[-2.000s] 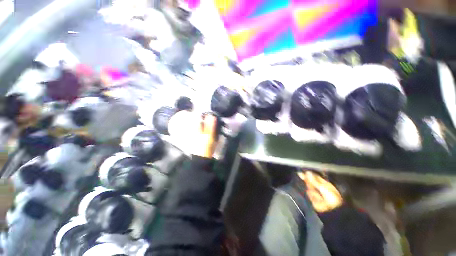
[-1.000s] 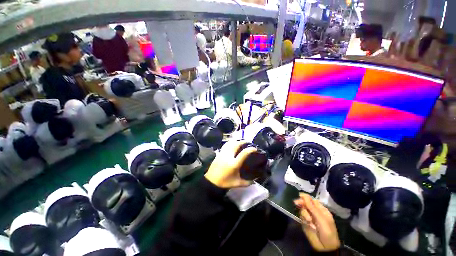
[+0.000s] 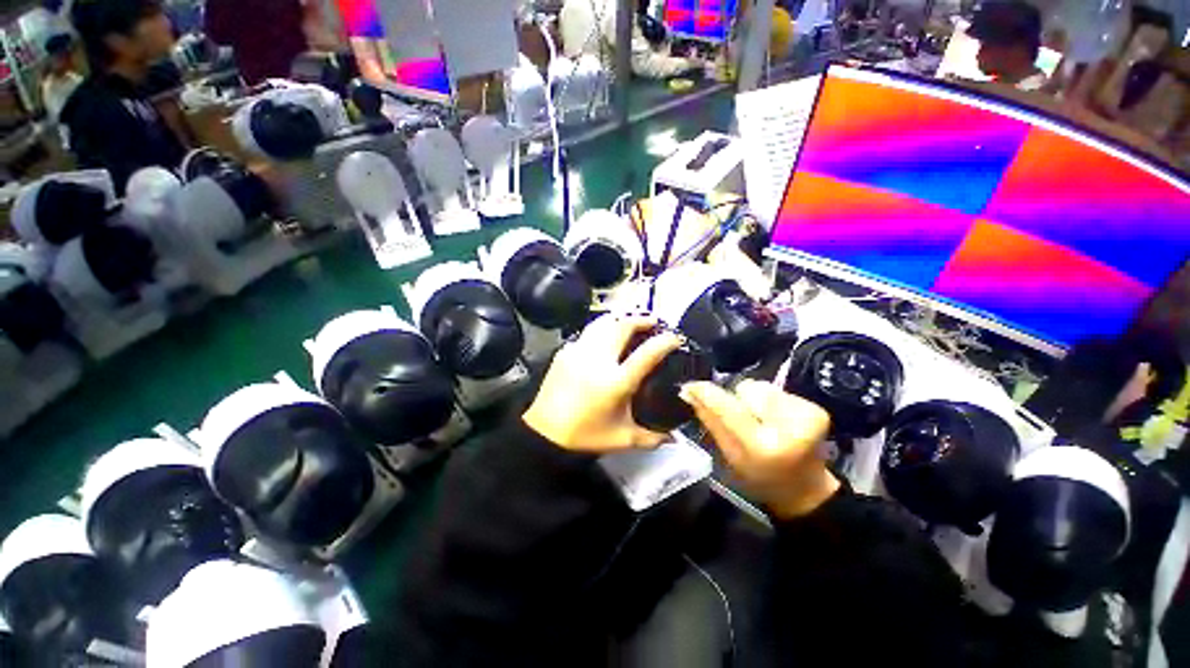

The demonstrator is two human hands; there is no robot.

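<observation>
A dome camera with a black ball point(image 3: 666, 381) and a white base plate is held up between my hands, at the gap between conveyor and bench. My left hand point(image 3: 590, 392) is wrapped around its left side. My right hand point(image 3: 763, 437) touches the right side of the ball with its thumb and fingertips; whether it pinches anything small is hidden. The camera's white base point(image 3: 663, 472) shows below my left hand. A thin white cable point(image 3: 715, 594) hangs below.
Dome cameras point(image 3: 294, 463) stand in a row on the green conveyor belt point(image 3: 78, 392). More cameras point(image 3: 950, 457) stand on the bench at the right, before a monitor point(image 3: 979, 215) with red and blue gradients. Wires point(image 3: 672, 228) lie behind. A person point(image 3: 124, 91) is at the upper left.
My right hand has moved up and left from the bench edge to the held camera's ball. My left hand keeps hold of the camera. The view has tilted down a little.
</observation>
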